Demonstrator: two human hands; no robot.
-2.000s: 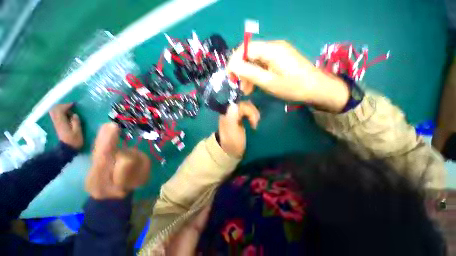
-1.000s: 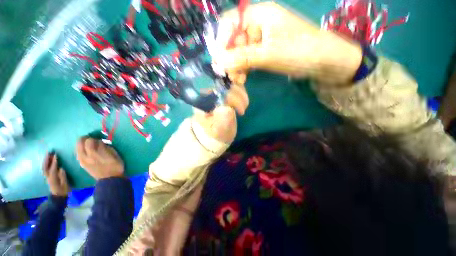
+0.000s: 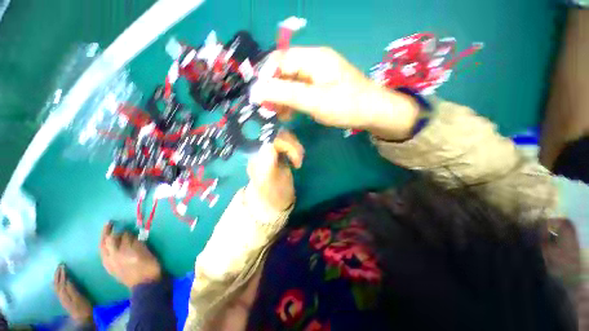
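My left hand (image 3: 272, 171) holds a black ring-shaped board (image 3: 250, 127) with a large round centre hole and white marks. My right hand (image 3: 323, 87) is just above it, closed on a red cable (image 3: 284, 40) whose white plug sticks up past the fingers. The fingertips hide the cable's lower end, so I cannot tell whether it is in the board. Black boards with red cables (image 3: 148, 152) lie in a pile left of my hands. More lie in a second group (image 3: 216, 74) behind them. The picture is blurred.
Loose red cables (image 3: 416, 63) lie in a pile beyond my right wrist. Clear plastic (image 3: 106, 97) glitters by the white strip (image 3: 97, 74). A white bag (image 3: 18, 226) is at far left. Another person's hands (image 3: 129, 257) rest at the green bench's near left edge.
The camera view has shifted, and the piles sit lower in the picture. The cable's white plug now shows above my right hand, and the ring-shaped board's hole shows more clearly.
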